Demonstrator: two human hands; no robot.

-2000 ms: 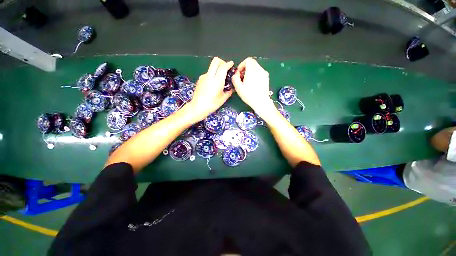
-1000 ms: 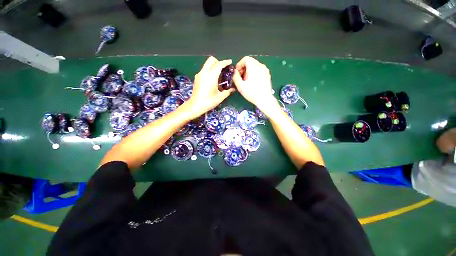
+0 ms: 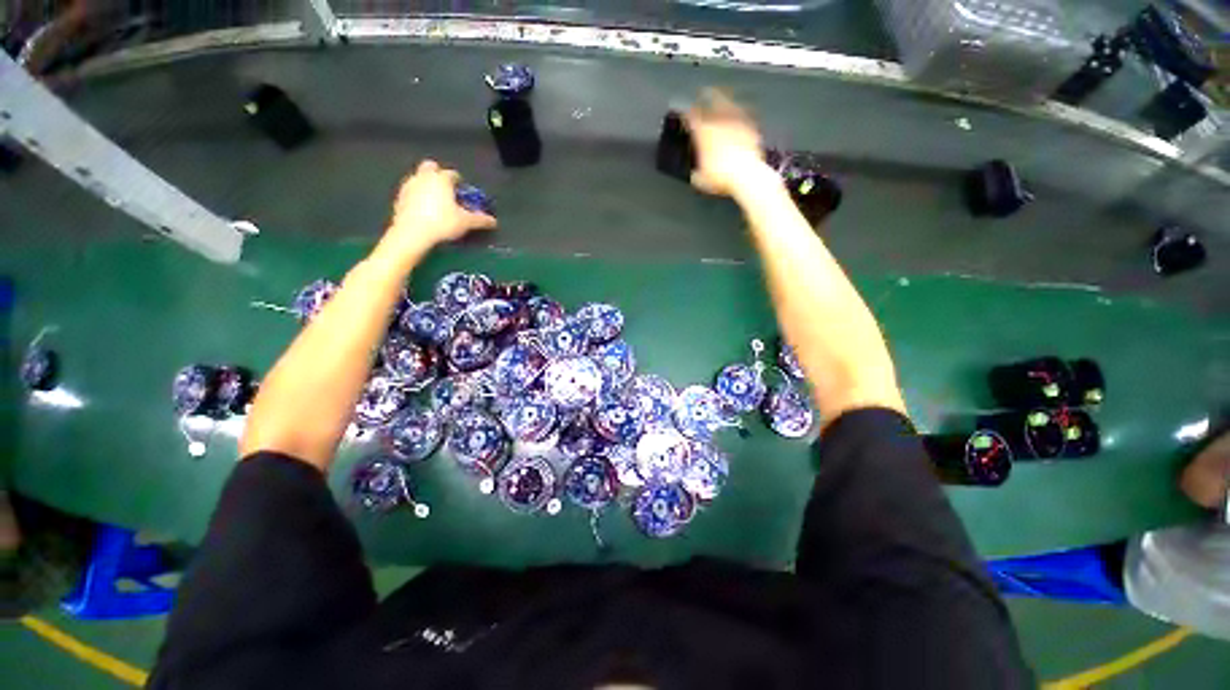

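My left hand (image 3: 434, 209) is over the near part of the conveyor, with a blue-faced round board unit (image 3: 472, 198) between its thumb and fingers. My right hand (image 3: 726, 146) is blurred and further forward over the conveyor, at the right side of a black housing (image 3: 676, 146); whether its fingers close on the housing is unclear. A heap of round board units (image 3: 530, 415) with thin pale lead wires lies on the green bench in front of me, partly behind my left forearm.
The conveyor (image 3: 594, 223) carries more black housings (image 3: 514, 135) and a disc behind one. Several housings (image 3: 987, 458) lie at the bench's right. A metal bar (image 3: 128, 162) crosses at upper left. Another person's arm (image 3: 1205, 479) shows at the right edge.
My hands were together over the bench on a dark round unit. They have parted and reached forward over the conveyor, left hand to the left. The view has shifted forward.
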